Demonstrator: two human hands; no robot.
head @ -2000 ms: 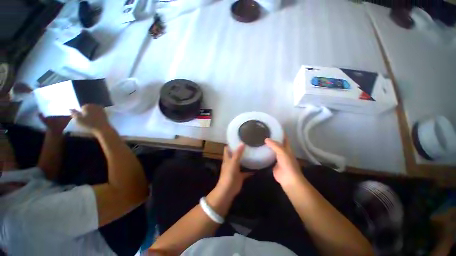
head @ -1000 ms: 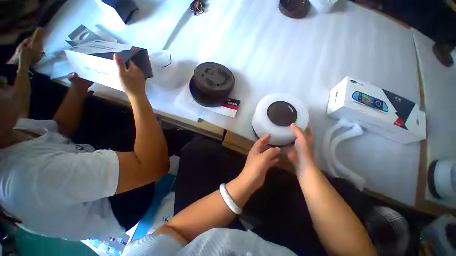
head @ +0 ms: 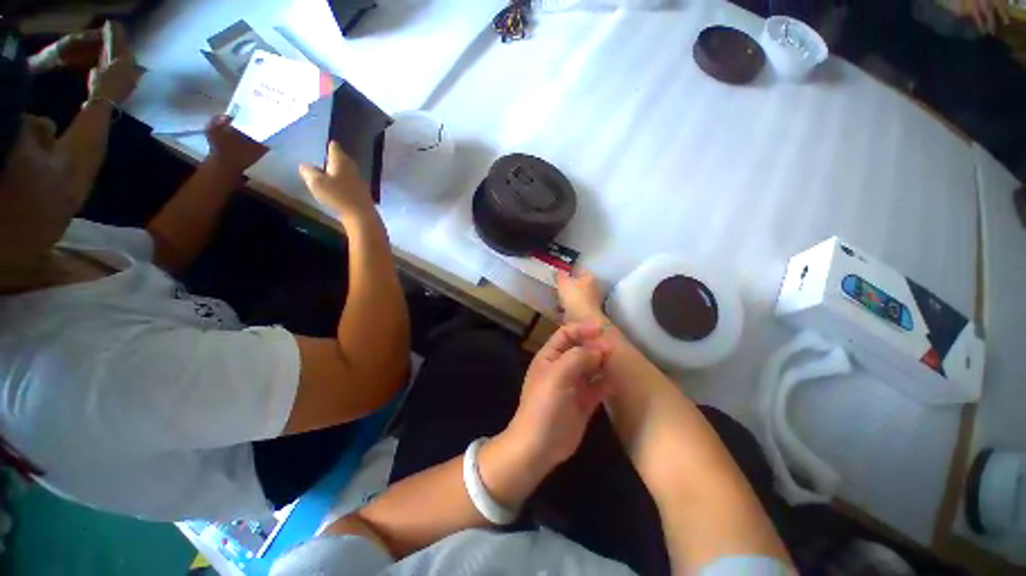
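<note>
The round white unit [head: 636,321] with a brown centre disc [head: 684,308] sits on the table, and neither hand holds it. My right hand [head: 579,296] reaches across my left one, its fingertips at the edge of the red, black and white printed card [head: 561,257]. Whether it grips the card is hidden. The card is partly under the stacked dark brown round parts [head: 523,205]. My left hand [head: 563,388], with a white band on the wrist, hangs near the table edge with curled fingers; nothing clear shows in it.
A white retail box [head: 878,315] and a white curved strip [head: 790,416] lie at right. A brown round part [head: 728,54] and a translucent cup [head: 794,47] stand at the far side. A person at left holds a box [head: 295,110]. A translucent white shell [head: 419,152] stands beside that box.
The unit, held two seconds ago, now rests released on the table. My right hand has moved left to the card. My left hand has drawn back from the unit. The view has shifted.
</note>
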